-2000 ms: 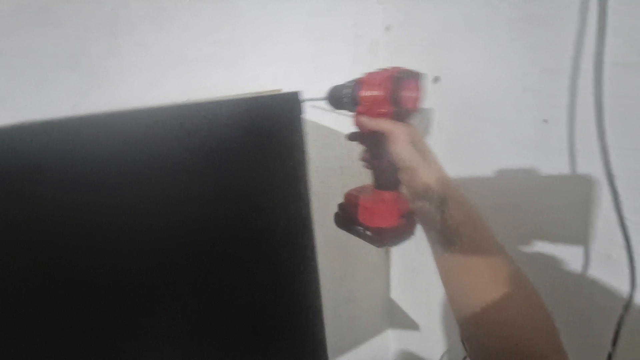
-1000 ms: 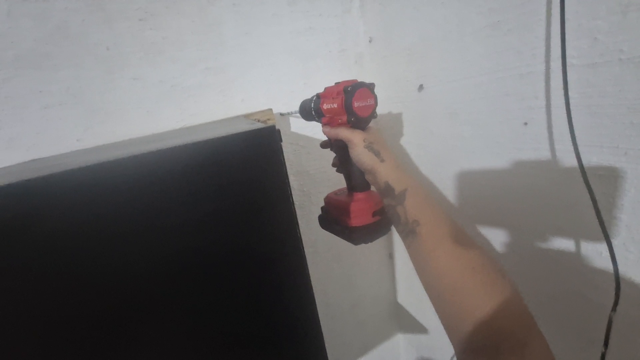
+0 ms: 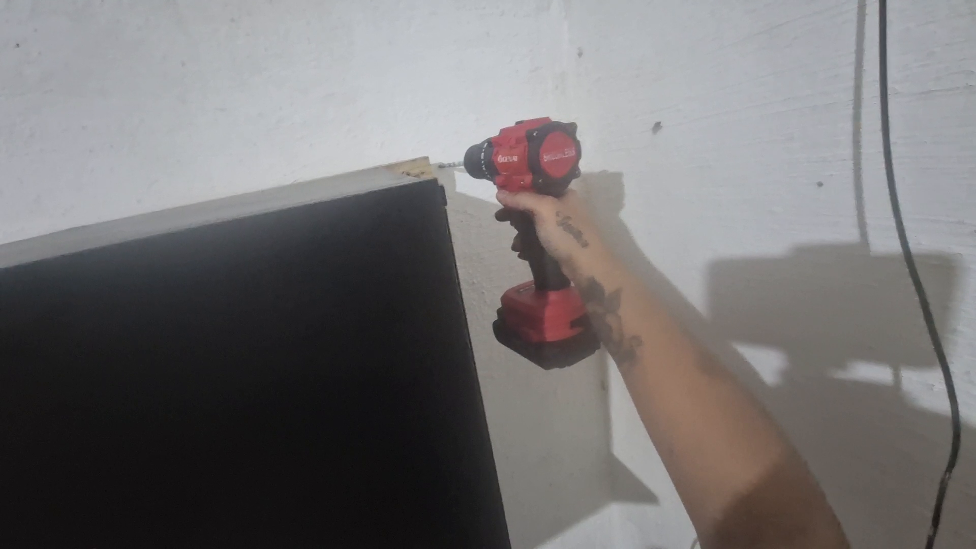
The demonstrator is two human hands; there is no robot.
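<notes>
My right hand (image 3: 545,217) is wrapped around the black grip of a red and black cordless drill (image 3: 526,156). The drill is upright, its battery at the bottom and its chuck facing left. A thin bit (image 3: 451,165) sticks out of the chuck, its tip at the end of a pale wooden piece (image 3: 415,166). Whether the tip has entered the wood cannot be told. That wood sits at the top right corner of a large black panel (image 3: 244,366), along whose top runs a greyish ledge (image 3: 191,200). My left hand is out of view.
White walls (image 3: 267,84) meet in a corner behind the drill. A dark cable (image 3: 903,236) hangs down the right wall. Shadows of my arm and of a boxy shape fall on that wall. The black panel fills the lower left.
The top ledge and the wooden end piece show more now than two seconds ago. My right hand has kept hold of the drill, with its bit by the panel's top right corner throughout.
</notes>
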